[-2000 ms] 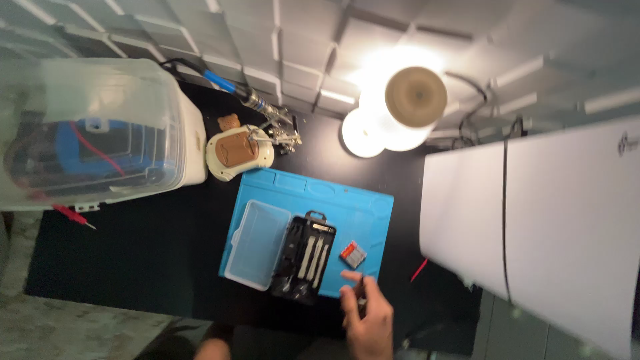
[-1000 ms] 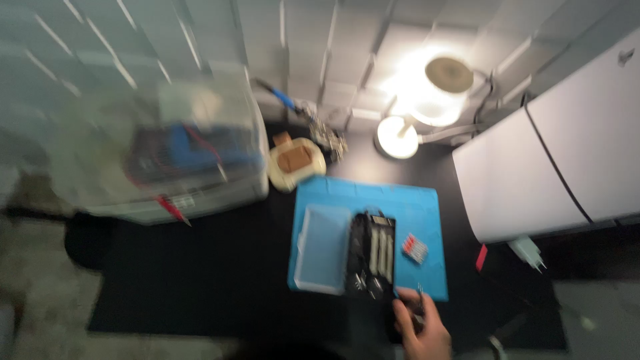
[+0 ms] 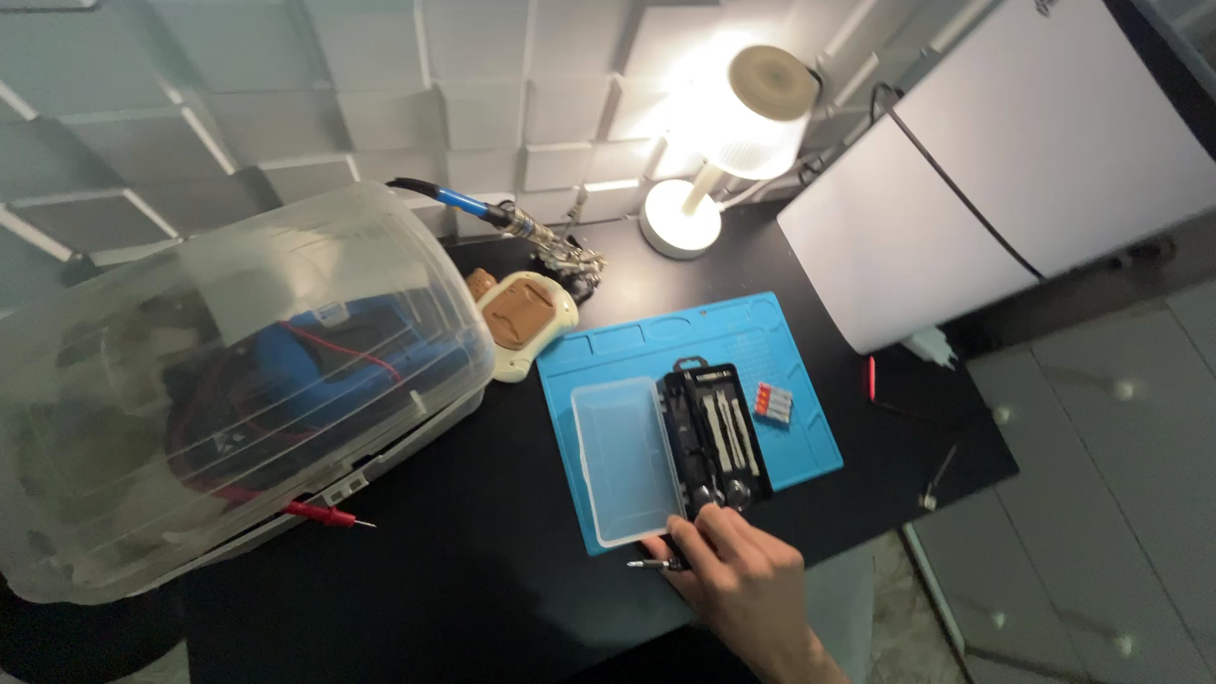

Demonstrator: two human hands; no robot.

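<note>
My right hand [image 3: 746,575] is at the near edge of an open black tool case [image 3: 717,432], its fingertips by the round parts at the case's lower end. Between thumb and fingers it holds a small dark screwdriver [image 3: 655,564] whose metal tip points left. The case holds several pale metal tools, and its clear lid [image 3: 627,463] lies folded out to the left. Both rest on a blue silicone work mat [image 3: 803,418]. A pack of several small batteries [image 3: 773,404] lies on the mat to the right of the case. My left hand is not in view.
A clear lidded storage box [image 3: 380,247] with a red probe [image 3: 323,514] sticking out stands left. Behind the mat are a cream soldering-iron stand [image 3: 525,318], a blue-handled soldering iron [image 3: 461,200] and a lit lamp [image 3: 681,220]. A large white case [image 3: 959,180] stands right, beside a white plug [image 3: 929,347].
My right hand has moved from beside the case's lower right to its near edge, further left relative to the case. The view has shifted and tilted.
</note>
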